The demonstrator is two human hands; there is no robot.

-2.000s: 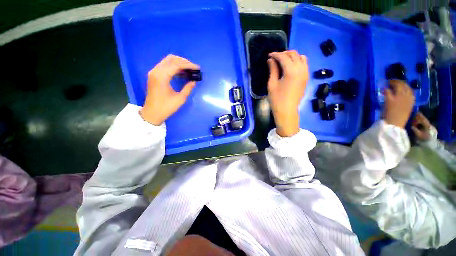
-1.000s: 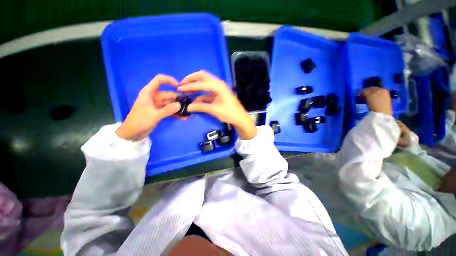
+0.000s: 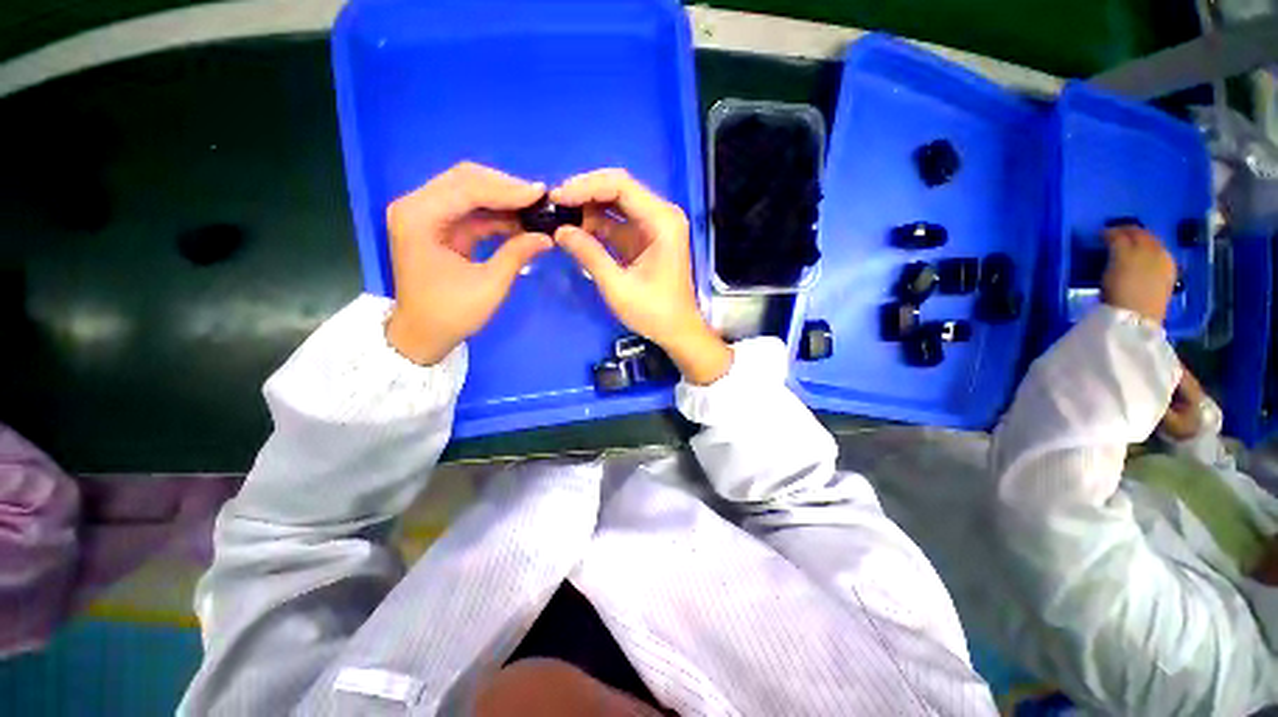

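My left hand and my right hand meet above the blue tray directly before me. Between their fingertips they hold one small black housing. Both hands grip it from opposite sides; the fingers hide part of it. A few housings with silvery faces lie in the tray's near right corner, partly behind my right wrist. The clear plastic box, full of small black fittings, stands just right of the tray.
A second blue tray to the right holds several black housings. Beyond it another blue tray has a neighbouring person's hand in it. A dark oval spot shows on the green bench at left. A pink sleeve shows at far left.
My right hand has moved left from over the clear box to join my left hand at the housing. Since one second ago both hands stay together, with the fingers now pinching the housing's two ends.
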